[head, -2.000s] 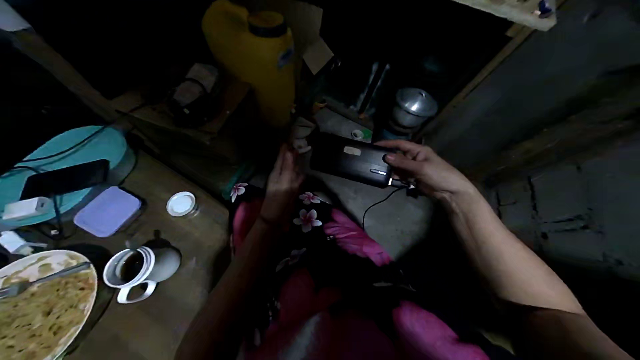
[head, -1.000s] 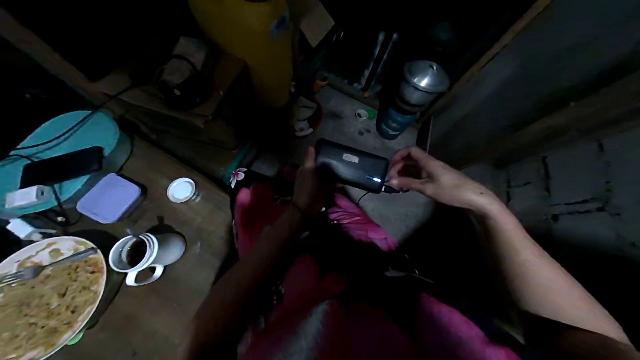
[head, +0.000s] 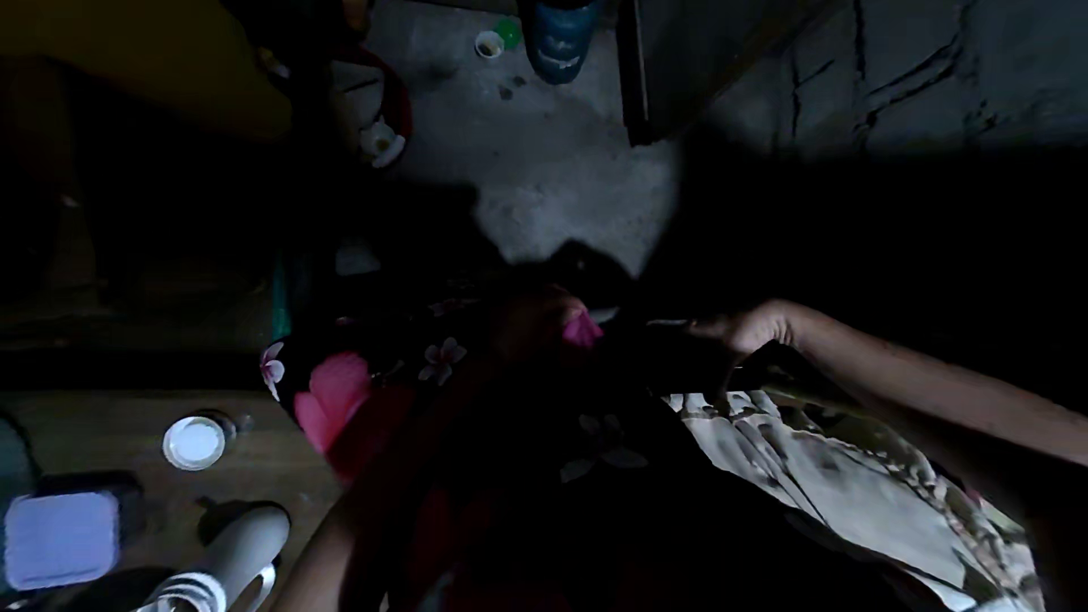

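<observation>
Deep shadow covers the middle of the view. My left hand [head: 544, 314] is a dim shape over my lap, beside a bright pink patch of fabric [head: 583, 330]; its fingers are hard to make out. To the right, my right hand [head: 748, 330] has its fingers pointing left toward a thin pale edge [head: 667, 322] in the dark. What that edge belongs to cannot be told, nor whether either hand grips anything. Floral clothing [head: 442, 360] in black and pink lies below the hands. A pale patterned cloth [head: 841, 476] spreads under my right forearm.
On the wooden table [head: 280, 501] at left are a round white lid [head: 194, 442], a lavender plastic lid [head: 62, 540] and a white mug [head: 189, 588]. Ahead, a small cup [head: 489, 44] and a blue container [head: 561, 38] stand on the concrete floor [head: 569, 170]. A cracked wall [head: 918, 76] rises at right.
The dark rectangular device with a shiny face, held between both hands earlier, no longer shows clearly. Shadow now covers my hands and lap. The view has shifted down and right, bringing in the pale cloth.
</observation>
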